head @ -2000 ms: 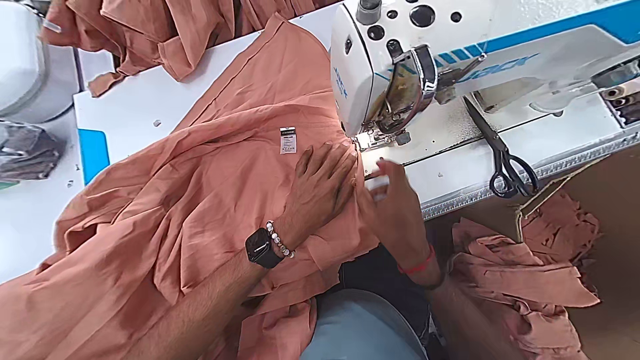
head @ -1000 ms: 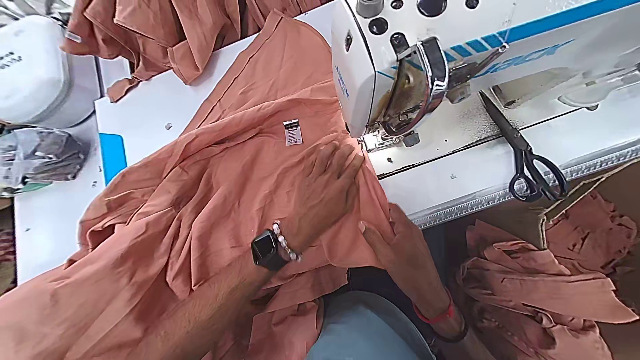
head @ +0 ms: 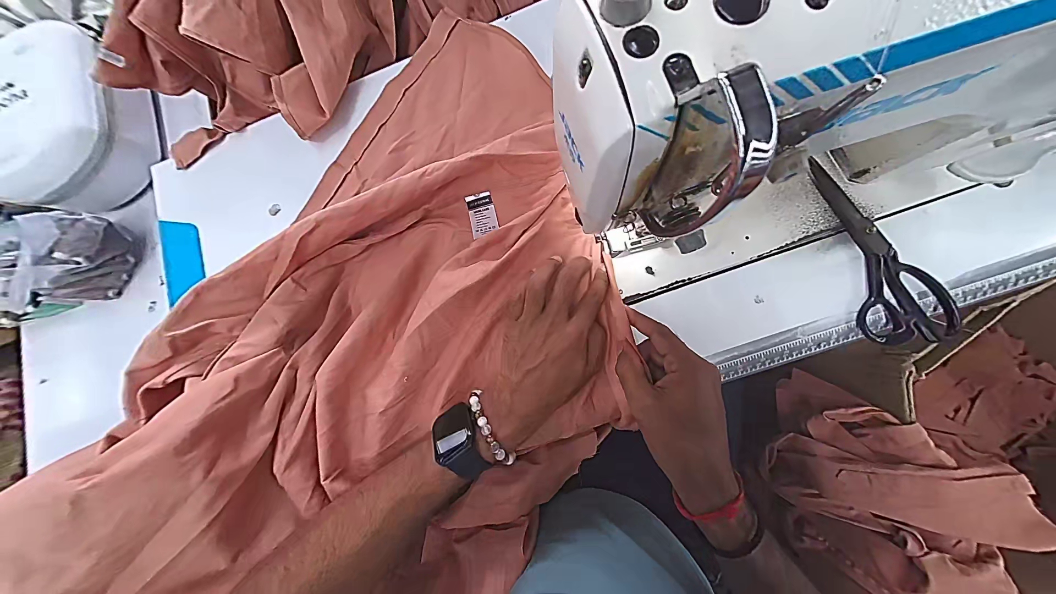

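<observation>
Salmon-coloured fabric [head: 388, 289] with a small sewn-in care label [head: 482, 216] spreads over the white table, its right edge running to the presser foot [head: 631, 239] of a Jack sewing machine [head: 598, 115]. My left hand [head: 553, 346] lies flat on the cloth just below the foot, fingers slightly apart, with a dark watch and a bead bracelet at the wrist. To its right, my right hand [head: 672, 396] pinches the fabric's edge between thumb and forefinger at the table's front. The needle tip is hard to make out.
Black-handled scissors [head: 887, 264] lie on the machine bed at right. More salmon cloth [head: 247, 49] is heaped at the back left, and cut pieces [head: 891, 478] hang below the table at right. A plastic-wrapped bundle [head: 66, 256] and a white machine cover [head: 49, 115] stand at left.
My right hand, near the presser foot two seconds ago with fingers raised, has come down to the fabric's edge and now grips it. My left hand stays on the cloth.
</observation>
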